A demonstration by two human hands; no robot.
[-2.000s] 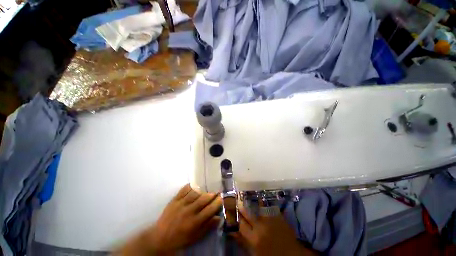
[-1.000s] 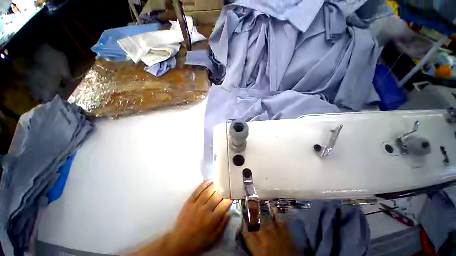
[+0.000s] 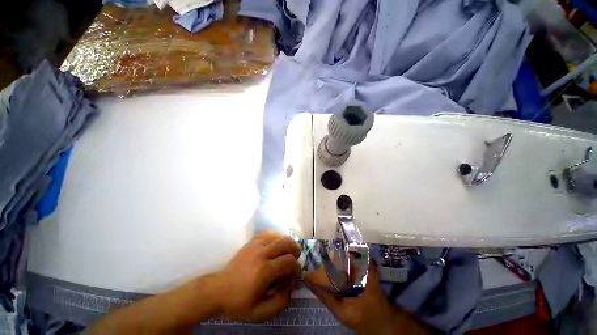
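My left hand (image 3: 262, 278) is at the left end of the white sewing machine head (image 3: 406, 176). Its fingers are curled and the fingertips pinch a small bright edge of cloth (image 3: 310, 254) by the needle area. My right hand (image 3: 366, 307) is below the head, partly behind the chrome lever guard (image 3: 353, 262), with its fingertips close to the same edge; its grip is hidden. Blue-grey garment cloth (image 3: 442, 288) lies bunched right of my right hand. More blue-grey cloth (image 3: 281, 111) runs behind the head's left end. The needle and presser foot cannot be made out.
A layered blue-grey stack (image 3: 39, 144) stands at far left, with a blue item (image 3: 55, 186) beside it. A plastic-wrapped brown board (image 3: 177, 49) and a large draped garment heap (image 3: 419, 52) are behind. A measuring strip (image 3: 85, 304) runs along the front edge. A small red tool (image 3: 517, 267) lies right.
My left hand has gone from flat, spread fingers to a curled pinch. The cloth between my hands no longer reaches toward the front edge. The view has shifted, showing the measuring strip.
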